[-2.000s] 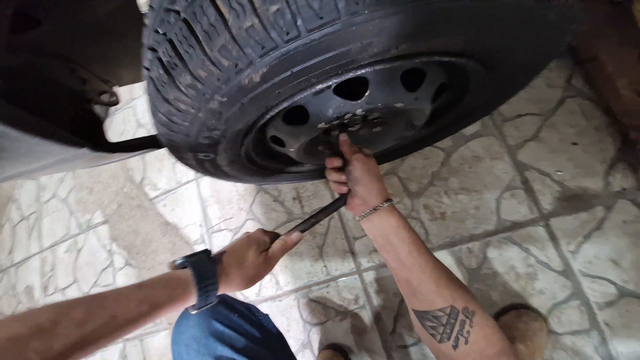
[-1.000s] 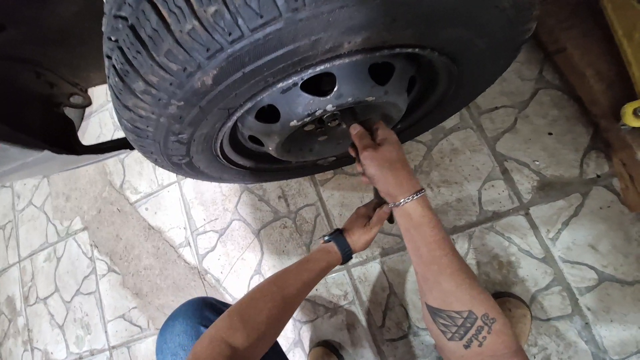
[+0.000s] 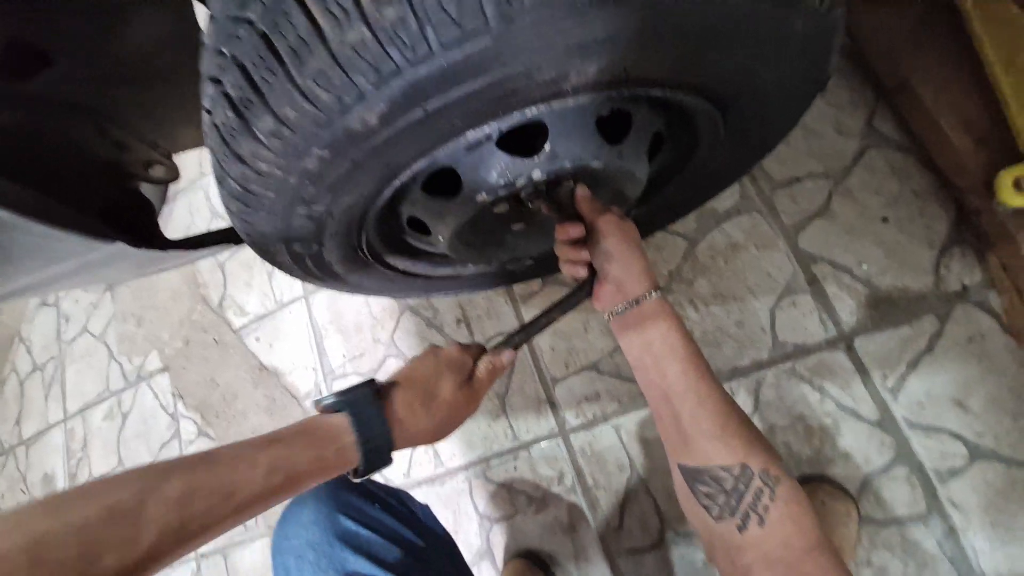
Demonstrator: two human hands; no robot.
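Observation:
A dark metal lug wrench [image 3: 552, 314] slants from the hub of a steel wheel rim [image 3: 480, 160] down to the left. My left hand [image 3: 444, 388], with a dark watch at the wrist, grips the wrench's lower end. Around its upper part, close to the hub, my right hand [image 3: 608, 240] is closed. The wrench's head is at the lug area, mostly hidden by my right fingers, so its exact seating cannot be told. A black tyre [image 3: 312, 160] with a chunky tread surrounds the rim.
A car's light body panel [image 3: 72, 254] and dark wheel well lie at the left. Stone-patterned floor tiles [image 3: 856, 264] spread beneath. At the right edge are a brown surface [image 3: 912, 96] and a yellow metal part [image 3: 992, 64]. My jeans-covered knee [image 3: 360, 532] is at the bottom.
My left hand has swung out to the left with the wrench's lower end, away from my right wrist, where it was one second ago. My right hand has stayed near the hub.

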